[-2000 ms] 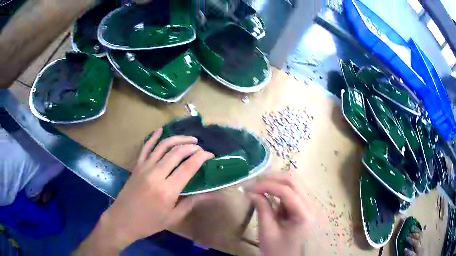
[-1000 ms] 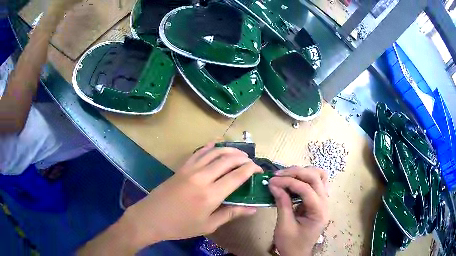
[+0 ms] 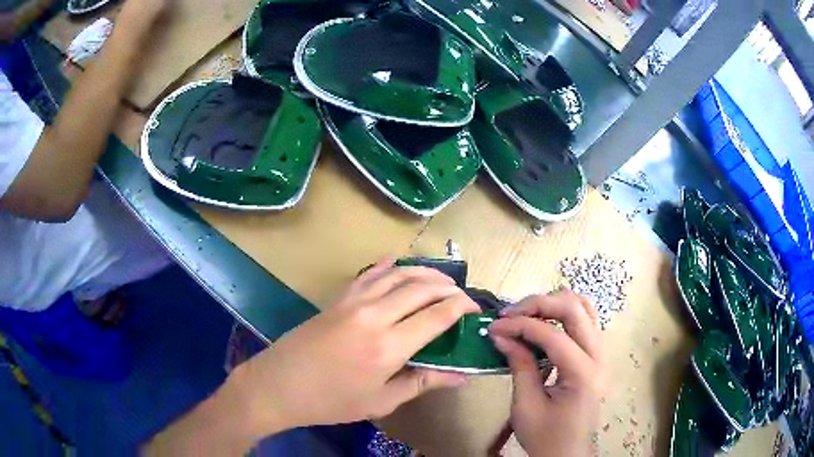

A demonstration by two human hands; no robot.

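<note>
A glossy green housing [image 3: 464, 346] with a pale rim lies on the cardboard in front of me, tilted. My left hand [image 3: 370, 335] grips it from the left, fingers over the top and thumb at the near rim. My right hand [image 3: 555, 361] is at its right end, with thumb and fingertips close together on the green surface. A small white fitting [image 3: 485, 327] shows on the green surface beside the right fingertips; whether they pinch it is unclear. The dark insert is mostly hidden behind my fingers.
A heap of small pale fittings [image 3: 596, 284] lies right of the housing. Green housings [image 3: 388, 71] are piled at the back, with another stack [image 3: 736, 312] at the right. Blue bins [image 3: 759, 178] and a grey post [image 3: 660, 107] stand behind. Another person's arm [image 3: 85, 134] is at the left.
The housing was turned and tilted up in my left hand. My right hand moved from beside its near rim onto its green surface. The view shifted, and the other person's arm moved.
</note>
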